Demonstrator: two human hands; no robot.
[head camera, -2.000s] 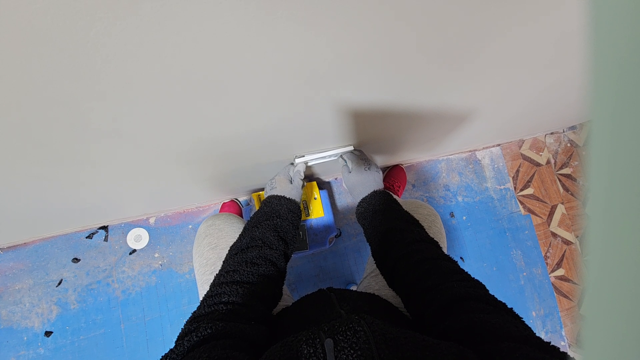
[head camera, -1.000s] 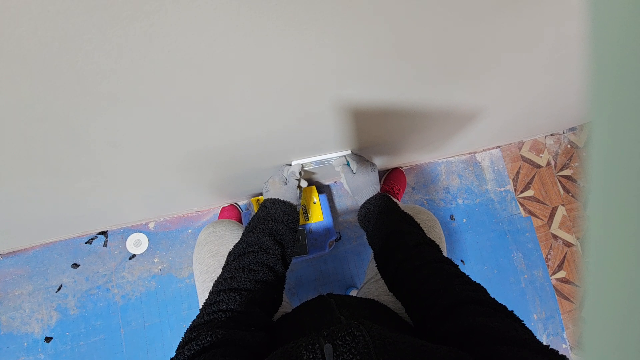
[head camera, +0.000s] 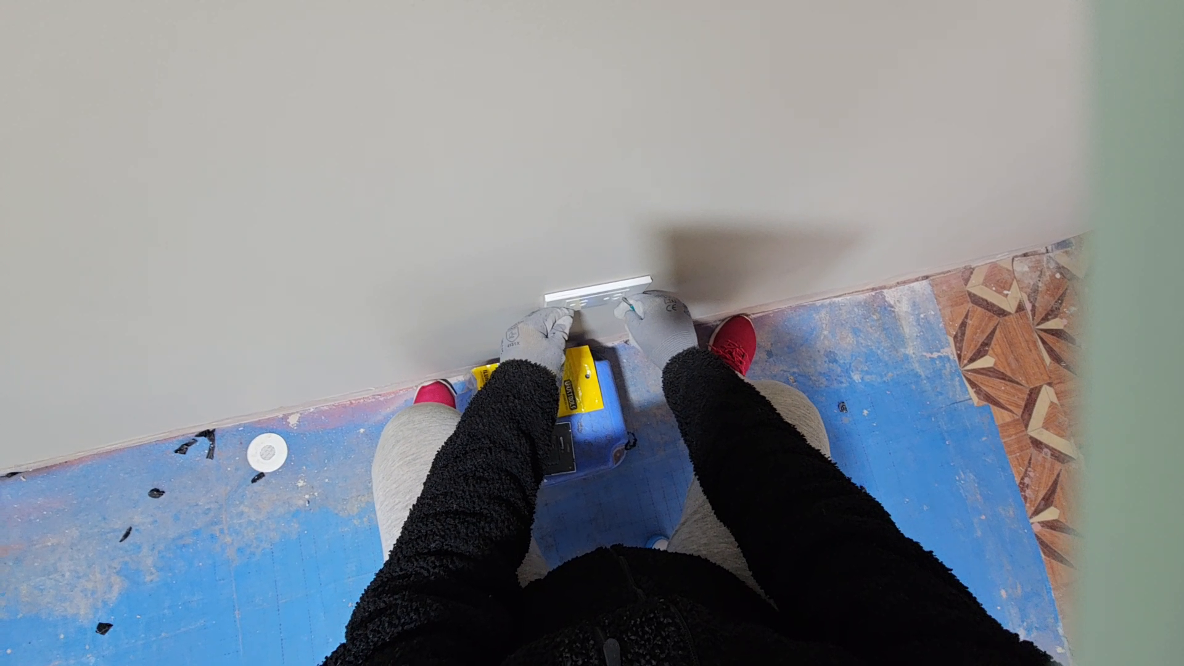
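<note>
A white wall plate, likely of an outlet or switch, stands out from the low part of the grey wall. My left hand, in a grey work glove, is at its lower left side with the fingers bent. At its lower right is my right hand, gloved too, with thumb and fingertips close together near the plate; whether they pinch something small cannot be told. Below my left hand a blue box with a yellow packet on it sits between my legs, partly behind my left sleeve.
Worn blue sheeting covers the floor, with patterned wood-look flooring on the right. A white round disc and several black scraps lie at the left. A pale green vertical edge borders the view on the right. My red shoes stand near the wall.
My right hand's fingers, spread beside the plate a second ago, are now drawn together at its lower right. My left hand stays near the plate's left side.
</note>
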